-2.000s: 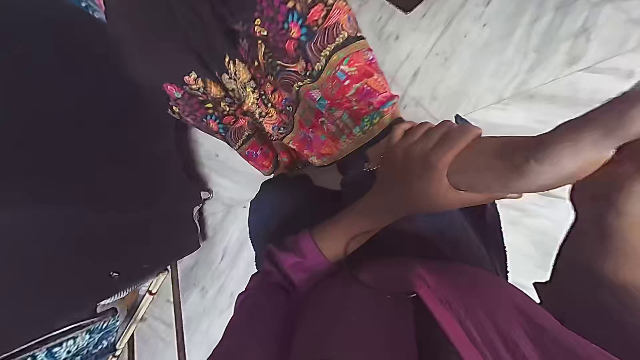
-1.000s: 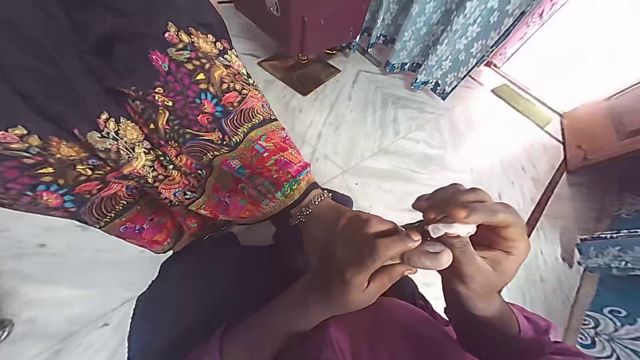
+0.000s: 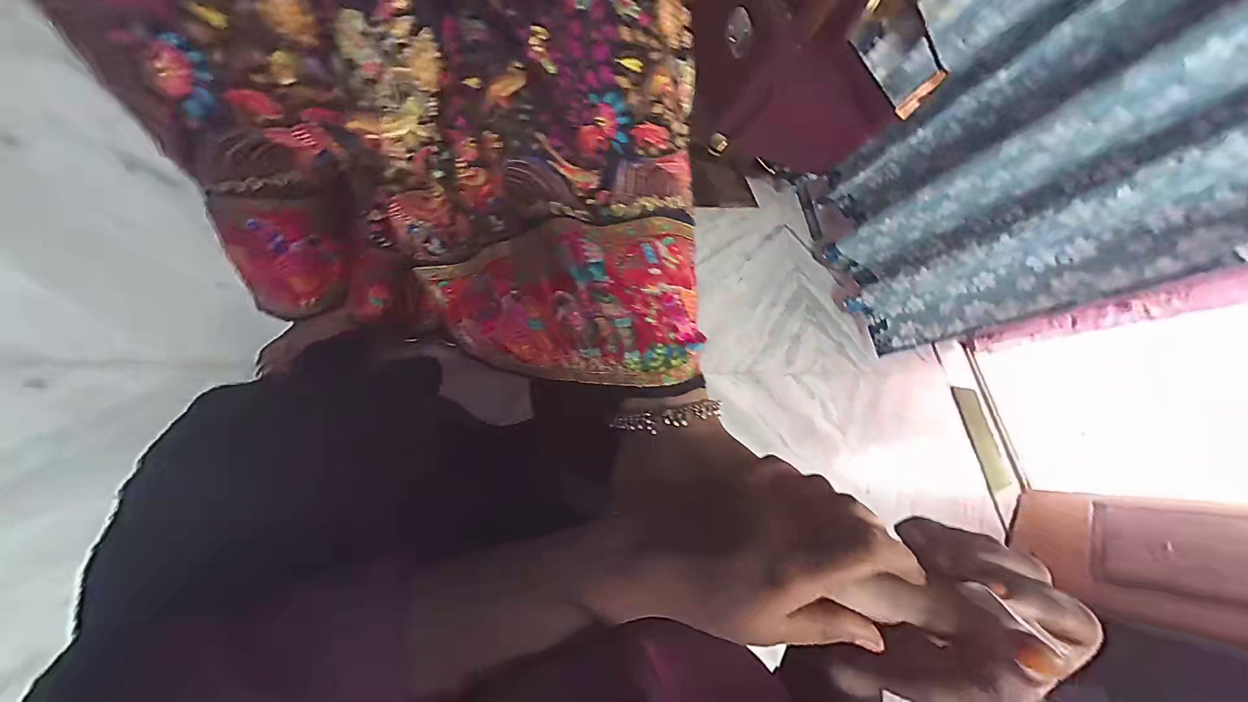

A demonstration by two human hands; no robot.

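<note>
A person's foot rests across the dark cloth on my lap, below an embroidered floral trouser hem (image 3: pixel 585 302). A beaded metal anklet (image 3: pixel 668 417) circles the ankle. From the lower left, my left hand (image 3: pixel 799 575) reaches over the foot and grips its forward part. My right hand (image 3: pixel 1014 604) is curled at the toe end, with a small white wad (image 3: pixel 1019 619) between its fingers. The toes are mostly hidden by my hands, and blur hides the exact finger contact.
A blue floral curtain (image 3: pixel 1053 166) hangs at the upper right beside a dark maroon piece of furniture (image 3: pixel 799 88). Below the curtain is a bright doorway with a brown wooden door panel (image 3: pixel 1160 556). Marble flooring (image 3: pixel 780 322) shows around the foot.
Two seconds ago one hand gripped the foot area; a second ago both hands were at the toes, with the white wad in the right. The view has shifted strongly.
</note>
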